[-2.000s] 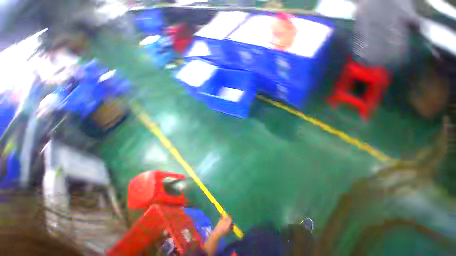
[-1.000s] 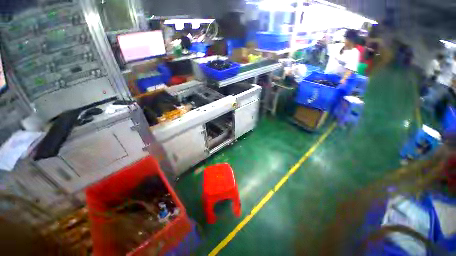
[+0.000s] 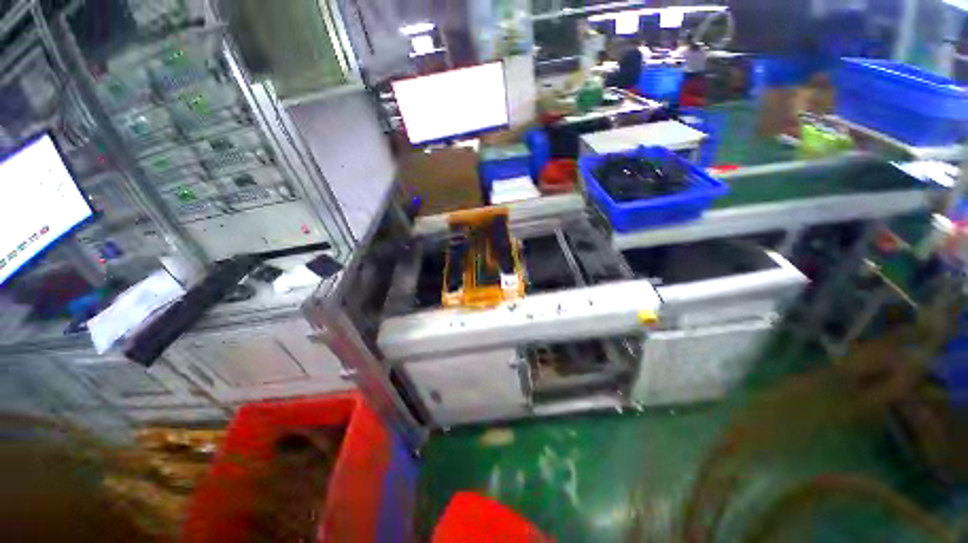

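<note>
Neither of my hands is in view. An orange test fixture point(image 3: 483, 260) lies on the conveyor point(image 3: 578, 255) in front of me, beside the grey test cabinet. Whether it holds any units is too blurred to tell. A blue plastic basket point(image 3: 663, 212) heaped with black corded units point(image 3: 640, 175) stands at the right of the fixture, on the line.
A red bin point(image 3: 356, 467) on blue stands at the lower left, with spare fixtures point(image 3: 175, 467) beside it. A red stool point(image 3: 483, 522) is at the bottom edge. The keyboard point(image 3: 191, 308) and white papers point(image 3: 136, 308) lie on the left desk. A monitor point(image 3: 451, 103) stands behind the line.
The view has swung from the open floor and stacked blue bins to the test line. The line, orange fixture and blue basket now appear larger and closer. The stool has dropped to the bottom edge.
</note>
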